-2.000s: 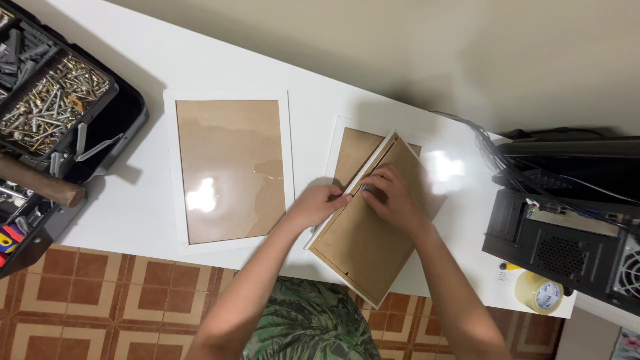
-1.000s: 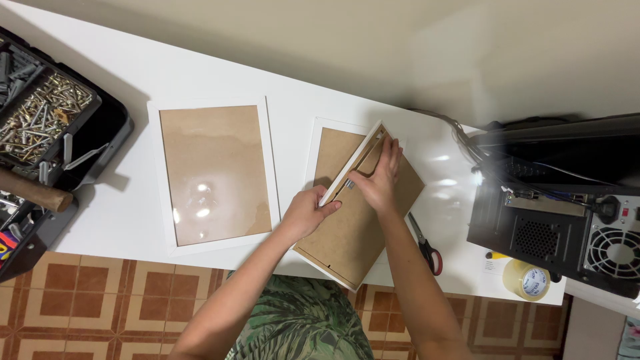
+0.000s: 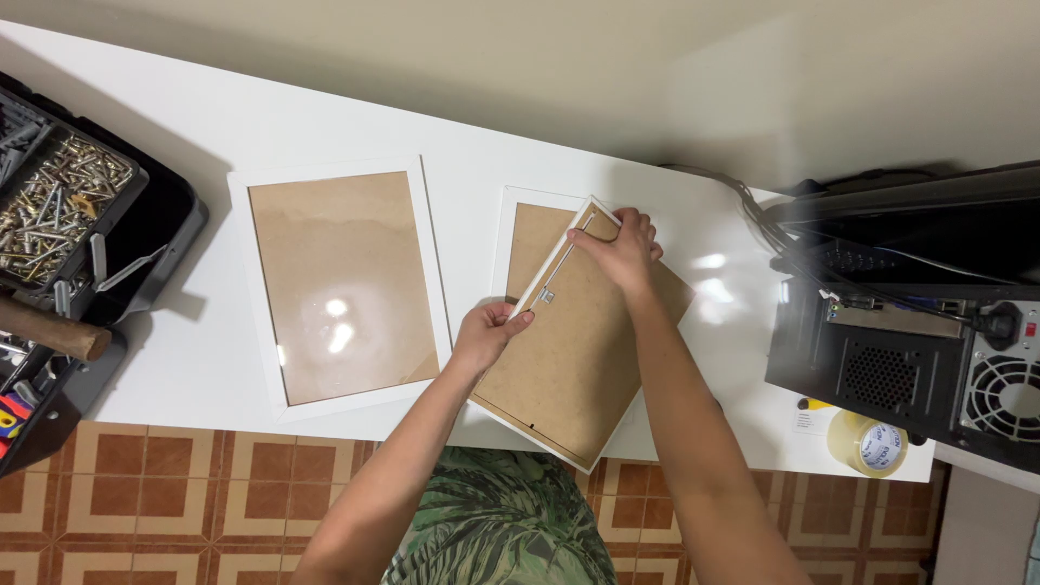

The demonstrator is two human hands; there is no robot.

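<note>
A picture frame with a brown fiberboard back (image 3: 569,357) is tilted between my hands, its back facing up. My left hand (image 3: 487,333) grips its left white edge, thumb on top. My right hand (image 3: 621,248) holds it near the top corner, thumb on the board. A small metal hanger (image 3: 548,296) shows on the back by the left edge. Partly beneath lies a second white frame (image 3: 502,236) with a brown panel. A third white frame (image 3: 433,268) lies flat to the left; its clear pane reflects light over a brown panel.
Far left, an open toolbox (image 3: 183,211) holds screws (image 3: 57,211) and a wooden handle (image 3: 57,325). At the right stand a black computer case (image 3: 877,366) with cables (image 3: 756,219) and a roll of clear tape (image 3: 865,443). The wall runs behind the white table (image 3: 325,114).
My right hand has moved up along the held frame toward its top corner, uncovering the metal hanger. The scissors seen right of the frame one second ago are now hidden.
</note>
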